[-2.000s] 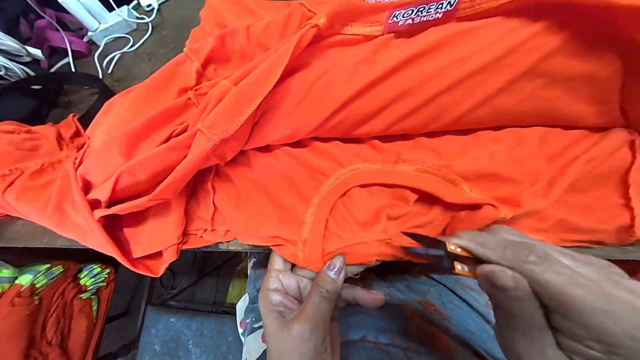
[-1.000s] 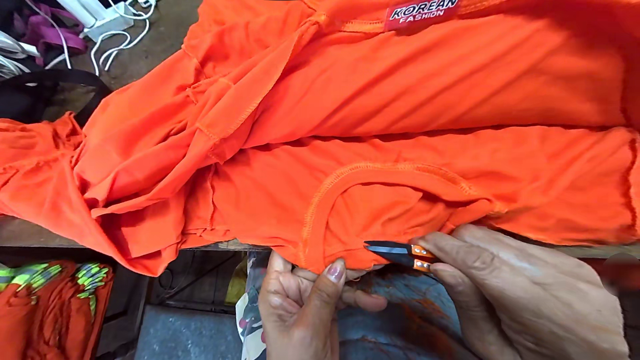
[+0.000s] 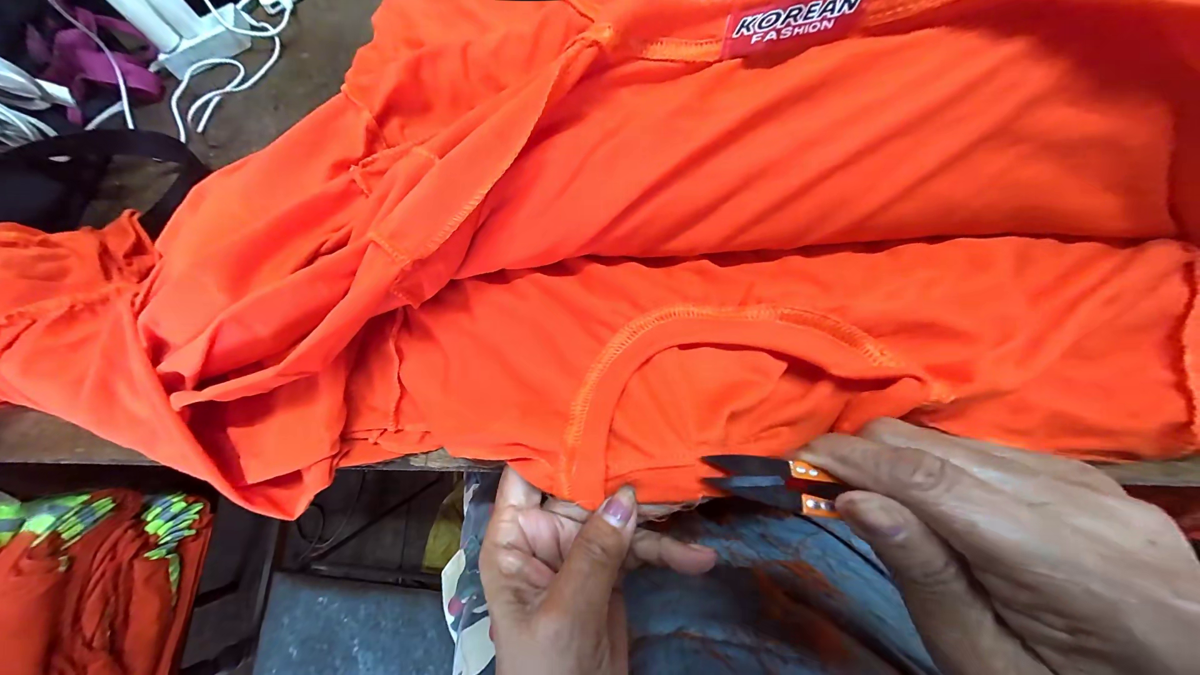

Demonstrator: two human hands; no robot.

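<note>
An orange knit garment (image 3: 797, 169) lies spread over the wooden table, its sewn label (image 3: 792, 23) at the top. Near the table's front edge a curved, stitched band (image 3: 600, 403) of the fabric faces me. My left hand (image 3: 572, 572) pinches the lower edge of this band between thumb and fingers. In my right hand (image 3: 994, 534) is a pair of thread snips (image 3: 778, 483) with dark blades and orange grips. The blades are parted and point left, at the cloth's lower edge just right of my left hand. Part of the snips is hidden by my fingers.
White cables (image 3: 225, 84) and a white power strip (image 3: 202, 37) lie at the back left, by a purple cloth (image 3: 94, 56) and a black strap (image 3: 122, 145). Folded orange-red garments with neon green parts (image 3: 94, 572) sit low at the left. A grey surface (image 3: 347, 623) shows below the table.
The snips in my right hand have moved left along the fabric's lower edge, then slightly back right, their blades opening since one second ago. My left hand has kept its pinch in the same place.
</note>
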